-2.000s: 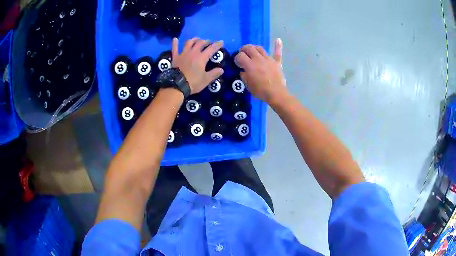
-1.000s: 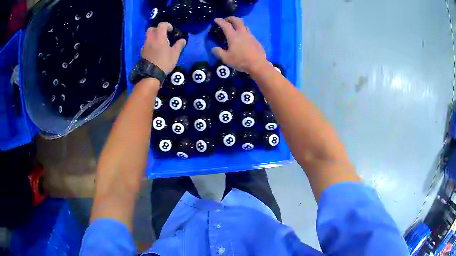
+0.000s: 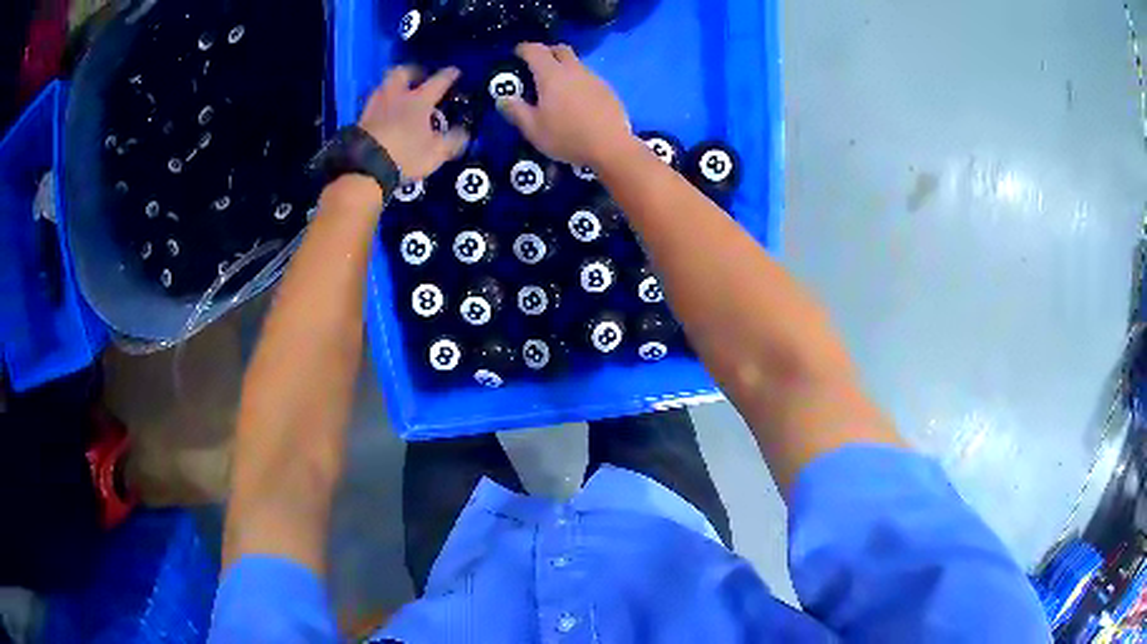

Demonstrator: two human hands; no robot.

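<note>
A blue tray (image 3: pixel 566 404) holds rows of black 8-balls, most with the white number circle up; a few circles tilt towards the near edge. Above the rows, my left hand (image 3: pixel 416 123) is on a black ball (image 3: pixel 442 120), its circle partly showing between the fingers. My right hand (image 3: pixel 567 107) grips another 8-ball (image 3: pixel 504 84) from its right side, its 8 facing up. The two held balls are close together. More balls (image 3: pixel 503 18) lie in a loose dark group at the tray's far end. My right forearm hides part of the right-hand rows.
A grey-blue tub (image 3: pixel 132 316) with a jumble of balls stands left of the tray, clear wrap at its near edge. Another blue tray (image 3: pixel 48 366) is at the far left. Stacked blue items (image 3: pixel 141 581) are at the lower left. Grey floor (image 3: pixel 931 252) lies to the right.
My hands have moved from the row's right end to balls above the rows. My right hand has brought its ball left, near my left hand. The view has shifted, so the tray sits further right.
</note>
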